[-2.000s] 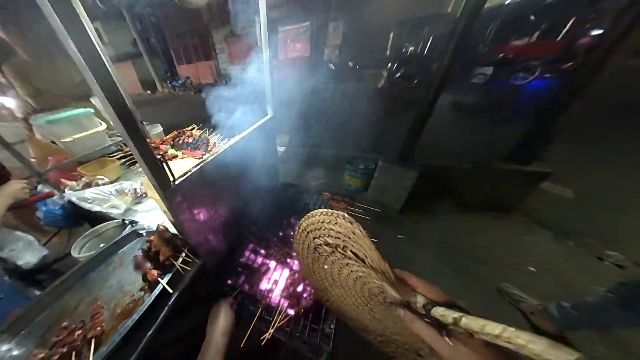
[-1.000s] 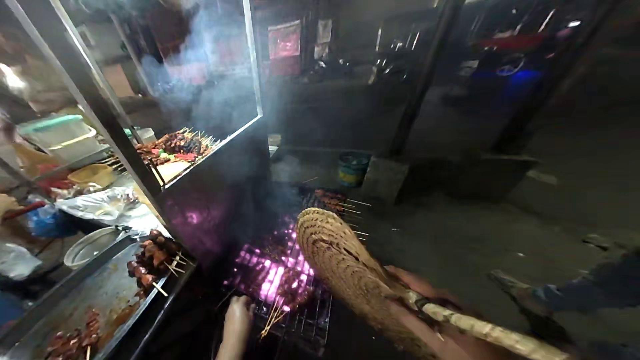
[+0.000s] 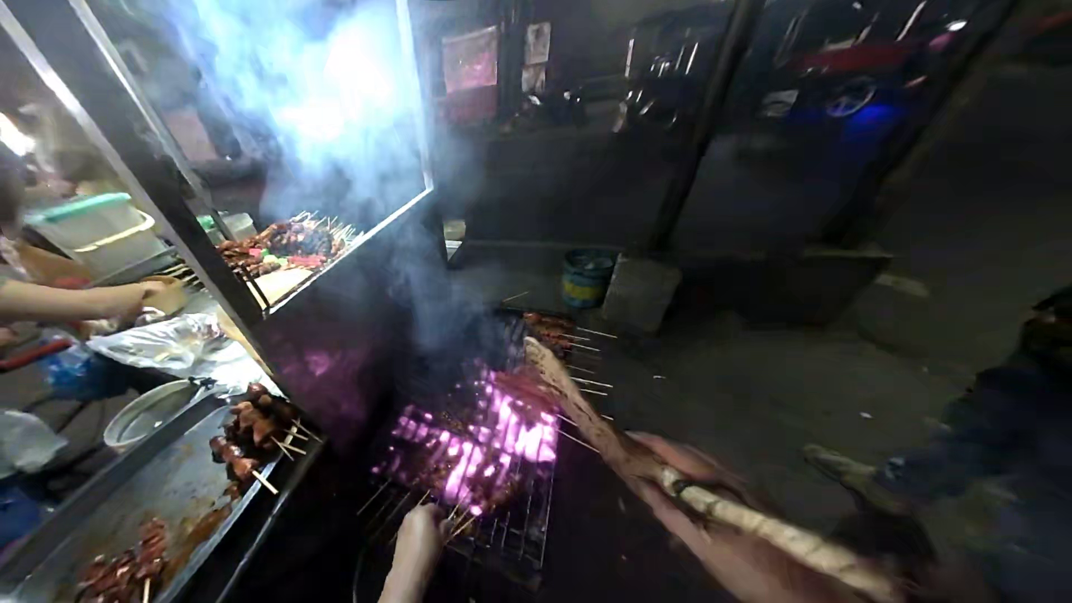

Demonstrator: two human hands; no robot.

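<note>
My right hand (image 3: 695, 494) grips the wrapped handle of a woven hand fan (image 3: 578, 410), which is seen nearly edge-on over the right side of the charcoal grill. Glowing coals (image 3: 502, 435) show bright pink through the wire grate (image 3: 528, 528). My left hand (image 3: 419, 532) is at the near edge of the grate, its fingers at the ends of bamboo skewers (image 3: 459, 523); whether they close on one cannot be told. Meat on those skewers lies over the coals, partly lost in glare. More meat skewers (image 3: 548, 331) rest at the grill's far end, and smoke rises behind.
At left, a metal tray (image 3: 151, 494) holds sauced meat skewers beside a metal-framed stall with a skewer display (image 3: 293, 243). Another person's arm (image 3: 75, 301) reaches over the stall. A paint-marked bucket (image 3: 589, 276) and a block (image 3: 643, 293) stand beyond the grill. Someone's leg (image 3: 946, 461) is at right.
The fan has turned from showing its broad woven face to nearly edge-on. My left hand has moved to the skewer ends at the grate. The smoke by the stall has become thicker and brighter.
</note>
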